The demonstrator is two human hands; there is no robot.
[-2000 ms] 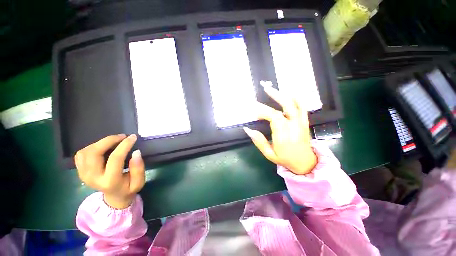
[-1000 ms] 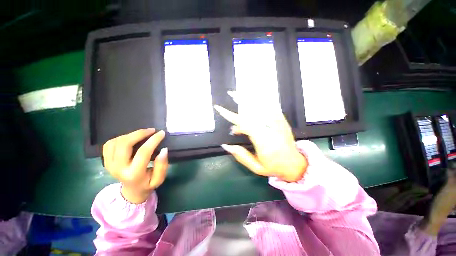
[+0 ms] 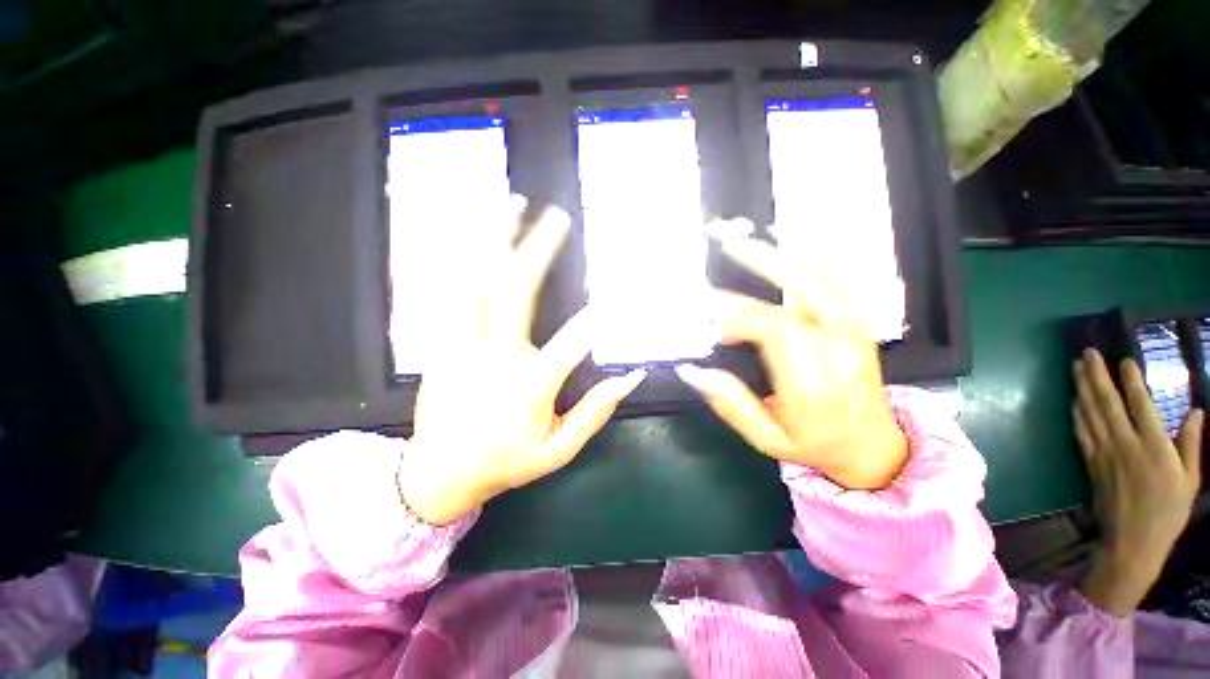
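Note:
A black foam phone tray (image 3: pixel 743 73) lies on the green bench. Its leftmost recess is bare. The other three each hold a smartphone with a white lit screen and a blue top bar: left phone (image 3: pixel 445 199), middle phone (image 3: pixel 640 199), right phone (image 3: pixel 829 186). My left hand (image 3: pixel 511 365) is over the lower part of the left phone, fingers spread, thumb near the middle phone's lower edge. My right hand (image 3: pixel 809 345) is spread over the gap between the middle and right phones and over the lower right phone. Both hands hold nothing; fingertip contact is hard to tell because of glare.
A slanting post in yellowish tape (image 3: pixel 1015 80) stands at the back right. A white label strip (image 3: pixel 129 269) is on the bench at left. Another person's hand (image 3: pixel 1135 451) is over a second tray with lit phones at the right edge. Dark panels are behind.
My left hand has moved right from the tray's front edge onto the left phone and its fingers have spread. My right hand has shifted right. The left phone's screen gained a blue bar since the earliest frame.

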